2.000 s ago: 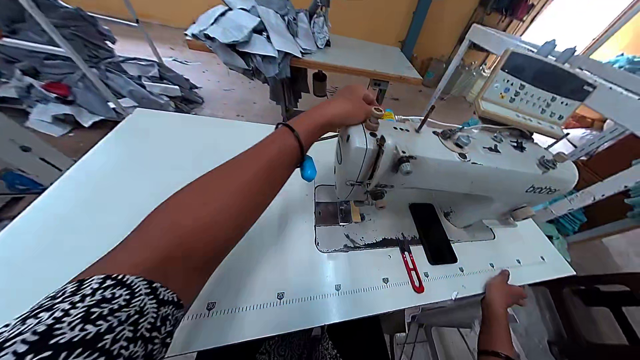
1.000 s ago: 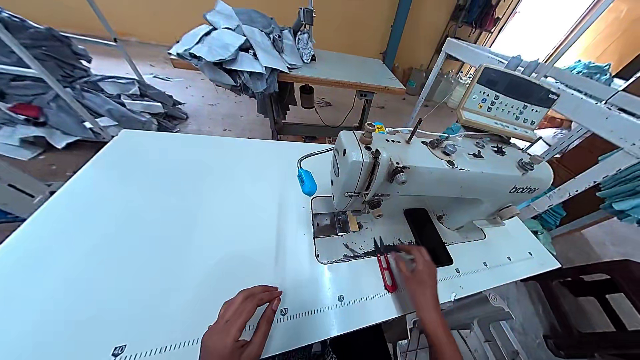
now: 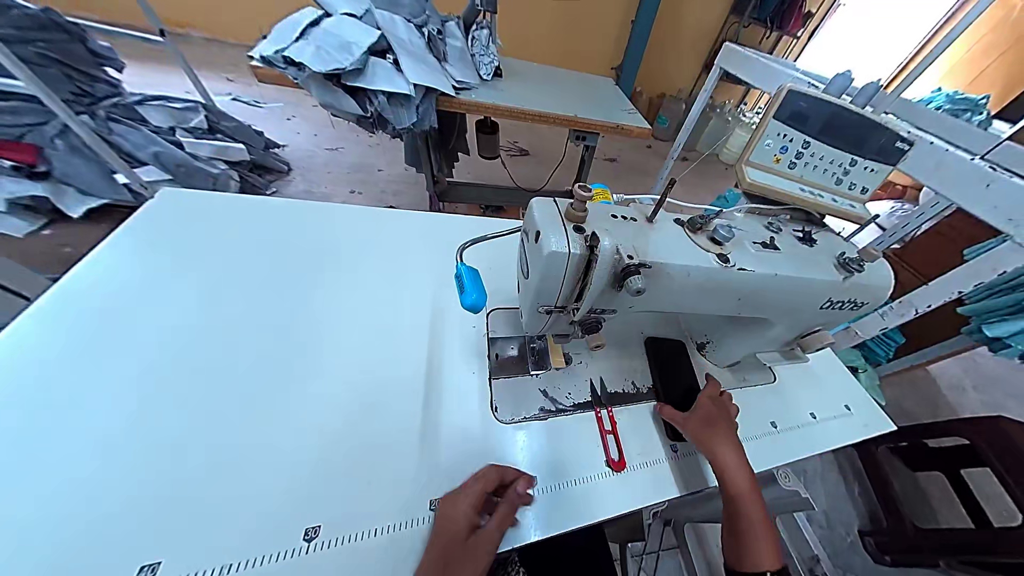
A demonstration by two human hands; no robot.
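Note:
A white Brother industrial sewing machine [image 3: 688,280] stands on the white table [image 3: 264,344]. On its bed lies a black smartphone [image 3: 672,372], screen up. My right hand [image 3: 708,416] is at the phone's right side, with thumb and fingers spread across its lower part; whether it grips it is unclear. Left of the phone lie red-handled thread snips [image 3: 610,436], points toward the machine. At the table's front edge, over the printed ruler, my left hand [image 3: 484,512] has its thumb near its bent fingers, and nothing shows in it. A blue-ended bent lever [image 3: 470,288] hangs left of the machine head.
A control panel [image 3: 828,152] rises behind the machine, beside a white metal frame [image 3: 984,184]. Grey cut fabric [image 3: 376,56] is heaped on another table behind; more grey fabric [image 3: 176,144] lies on the floor at left. A dark plastic chair [image 3: 944,496] stands at right.
My left hand has come down from the top of the machine head to the table's front edge. My right hand has moved from the front edge past the snips to the phone.

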